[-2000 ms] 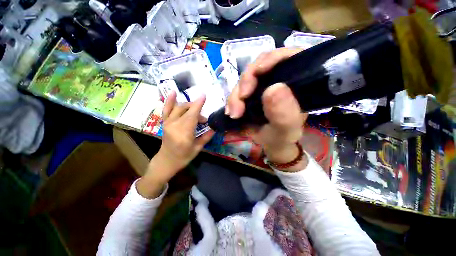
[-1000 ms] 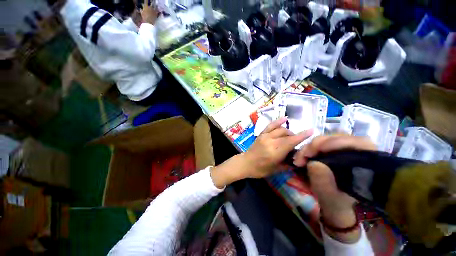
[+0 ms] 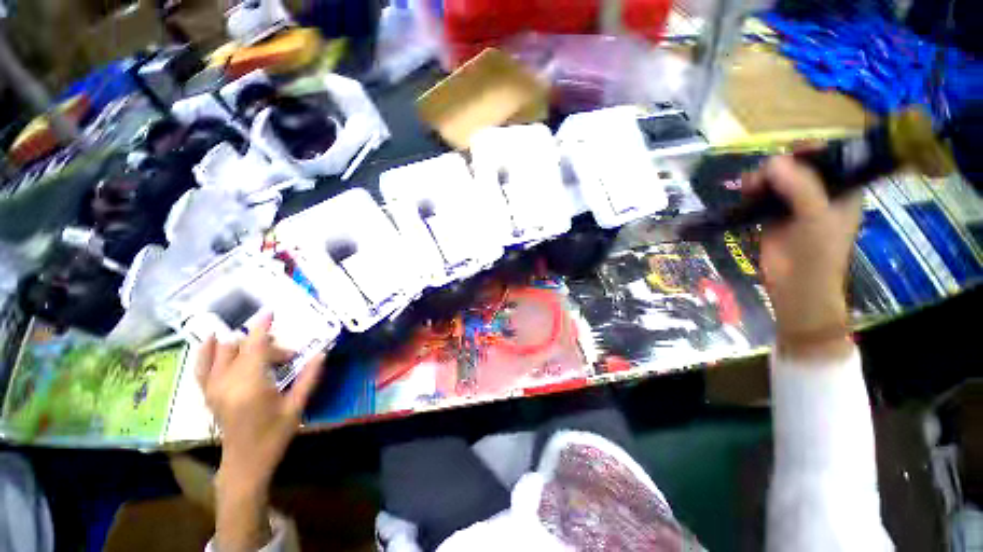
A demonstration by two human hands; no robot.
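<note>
Several open white housings stand in a slanting row on the bench. My left hand point(image 3: 250, 394) is at the front edge of the leftmost housing point(image 3: 221, 289), its fingers spread over the near rim; whether it grips the housing is unclear. Another housing point(image 3: 372, 248) stands just right of it. My right hand point(image 3: 803, 243) is shut around the black electric screwdriver point(image 3: 835, 167) at the right, away from the housings. The screwdriver lies nearly level, its tip pointing left and its yellow wrap at the right. The hand and tool are blurred.
White camera units with black heads point(image 3: 302, 129) cluster at the left. A small cardboard tray point(image 3: 485, 97), a red basket point(image 3: 555, 24) and a pinkish plastic bag point(image 3: 587, 65) are behind the housings. Blue parts point(image 3: 862, 49) lie far right. Posters point(image 3: 507, 334) cover the bench.
My right hand has carried the screwdriver away from the leftmost housing to the right. My left hand remains at that housing. The view has turned right, bringing the whole row into sight.
</note>
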